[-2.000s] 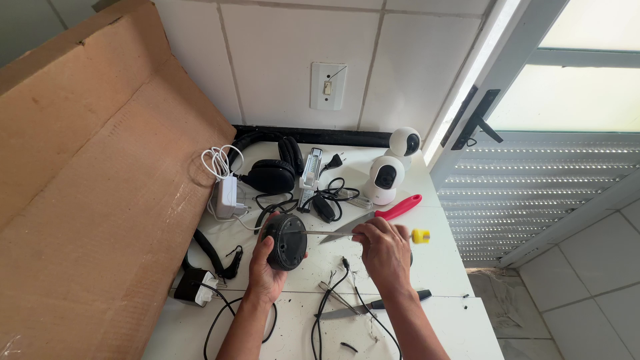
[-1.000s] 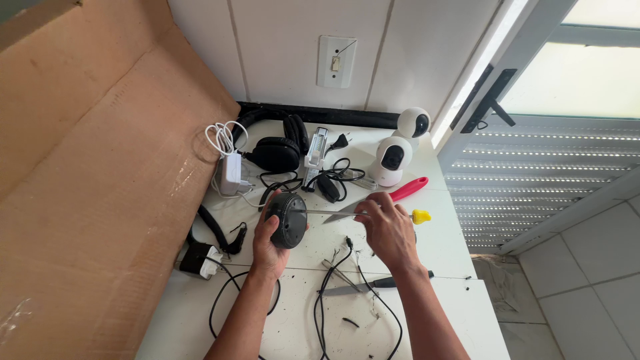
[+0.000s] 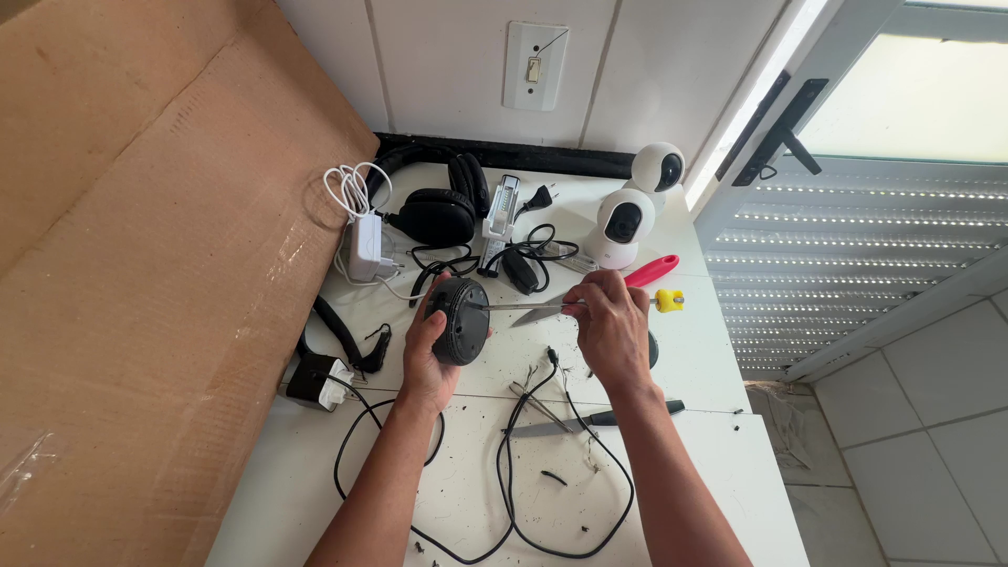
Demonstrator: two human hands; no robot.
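My left hand (image 3: pixel 431 354) grips a round black device (image 3: pixel 465 321) by its rim, its flat face with small holes turned to the right. A long thin metal shaft (image 3: pixel 524 306), apparently a screwdriver's, reaches from that face to my right hand (image 3: pixel 610 331), whose fingers pinch it. To the right of that hand is a yellow piece (image 3: pixel 669 301) in line with the shaft. Behind the shaft lies a knife with a red handle (image 3: pixel 652 271). A dark round part (image 3: pixel 653 349) is half hidden by my right hand. Below, a black-handled knife (image 3: pixel 551 428) and metal tweezers (image 3: pixel 542 407) cross.
A large cardboard box (image 3: pixel 157 260) stands at the left. Black headphones (image 3: pixel 437 216), a white power adapter (image 3: pixel 365 246), a black adapter (image 3: pixel 316 381) and two white cameras (image 3: pixel 624 224) surround the work area. A black cable (image 3: pixel 510 488) loops over the white table (image 3: pixel 488 520), among small dark scraps.
Both hands keep hold of the device and the shaft. The device's flat face has turned more to the right than two seconds ago.
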